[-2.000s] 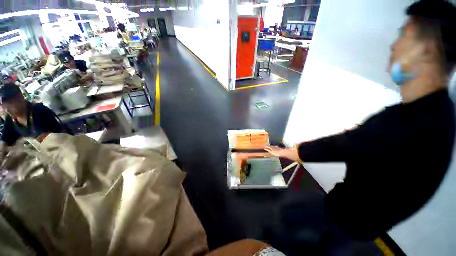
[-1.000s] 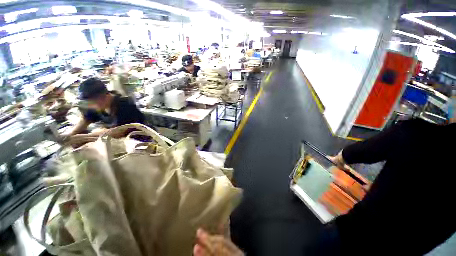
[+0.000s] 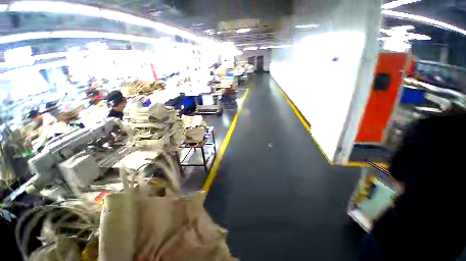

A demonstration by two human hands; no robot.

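A large armful of cream tote bags (image 3: 168,229) fills the bottom left of the head view, close to the camera and cut off by the lower edge. Pale bag handles (image 3: 153,171) stand up in loops from its top, blurred. More long thin loops (image 3: 38,224) hang at its left side. Neither of my hands shows; the bags and the picture's edge hide what holds them.
A sewing machine (image 3: 79,153) and stacked cream bags (image 3: 153,125) stand left of the yellow-lined aisle (image 3: 260,153). More bags lie on a metal stand (image 3: 196,148). A person in black (image 3: 434,188) is at right beside a low trolley (image 3: 375,204). An orange-red door (image 3: 380,97) is behind.
The armful has dropped lower in the picture. The hand seen at the bottom a second ago is out of view. The person and trolley have shifted right, and the stacked bags appear nearer.
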